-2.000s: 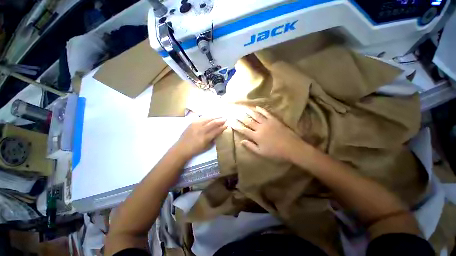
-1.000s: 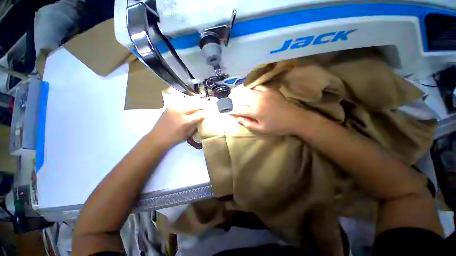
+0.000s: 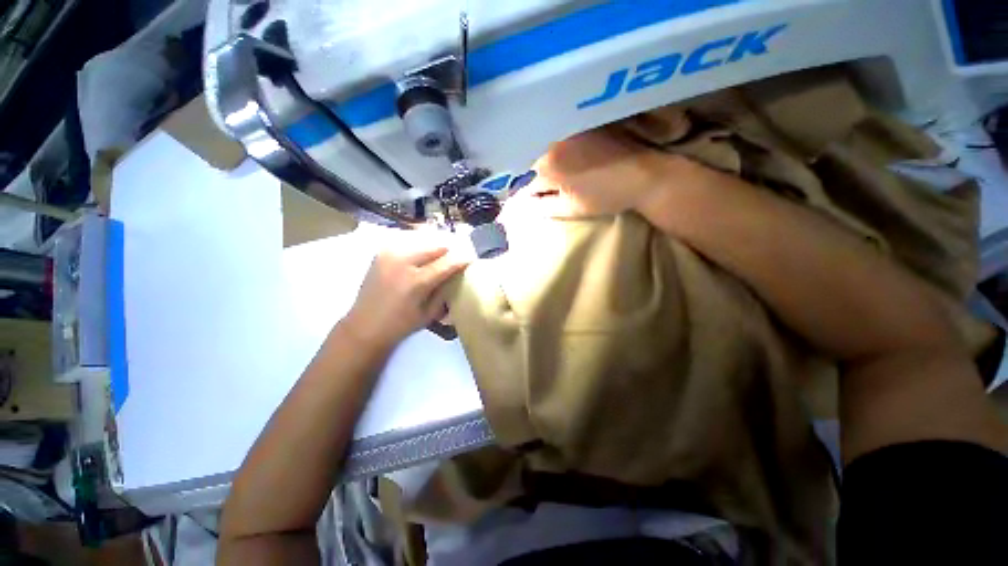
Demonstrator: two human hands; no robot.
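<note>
The tan garment panels [image 3: 619, 354] lie under the head of the white sewing machine [image 3: 685, 66], drape over the table's front edge and bunch up at the right. My left hand [image 3: 403, 285] is on the cloth's left edge, just left of the needle area, fingertips washed out by the lamp. My right hand [image 3: 597, 175] presses on the tan cloth right of the needle area, partly under the machine arm. The presser foot and needle are hidden by glare and the grey knob [image 3: 487, 240].
The white table [image 3: 210, 365] has blue tape [image 3: 117, 315] at its left edge. A curved metal guard [image 3: 265, 144] is on the head's left. Another tan piece [image 3: 315, 213] lies behind. White cloth [image 3: 464, 531] hangs below the front edge. A control panel is cut off at upper right.
The view has moved closer to the machine. My right hand has moved farther back and right of the needle, and the tan cloth in front has spread out. My left hand stays at the cloth's left edge.
</note>
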